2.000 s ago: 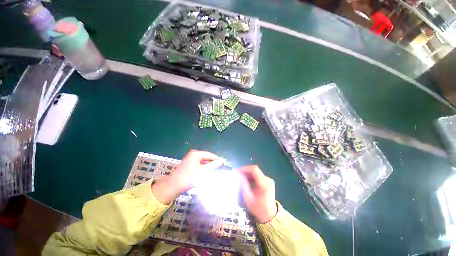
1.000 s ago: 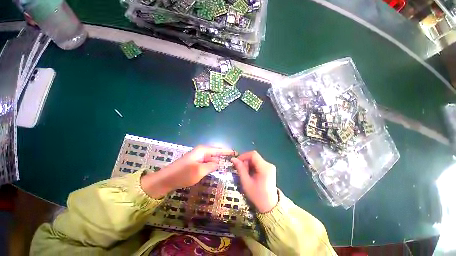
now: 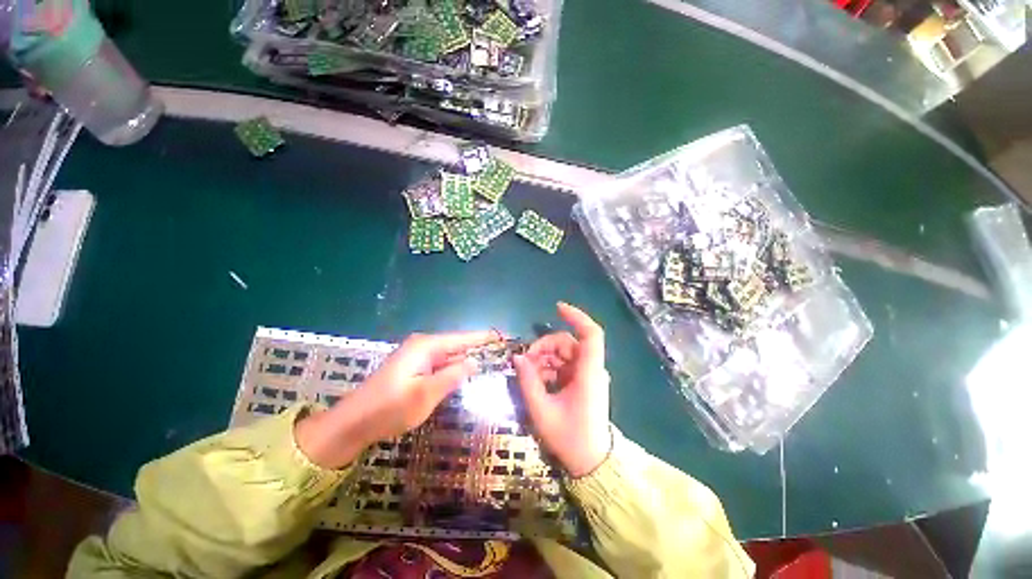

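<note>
The sticker sheet (image 3: 297, 379) lies flat before me, with rows of small dark pieces and strong glare near my fingers. My left hand (image 3: 413, 385) is over the sheet and pinches a small circuit board (image 3: 495, 355) between thumb and fingers. My right hand (image 3: 566, 390) is at the board's right side, thumb and fingertips close to it, index finger raised. A dark sliver shows by the right fingertips; I cannot tell what it is. Whether the right hand grips anything is unclear.
Loose boards (image 3: 462, 213) lie beyond the sheet. A heaped supply tray (image 3: 396, 68) stands at the far side. A clear blister tray (image 3: 736, 390) with boards is at the right. A white phone (image 3: 54, 258), a bottle (image 3: 96, 85) and silvery sheets (image 3: 9, 373) are at the left.
The view has shifted. The right index finger has lifted away from the board, while the left hand keeps hold of it. The glare over the hands has shrunk since the oldest frame.
</note>
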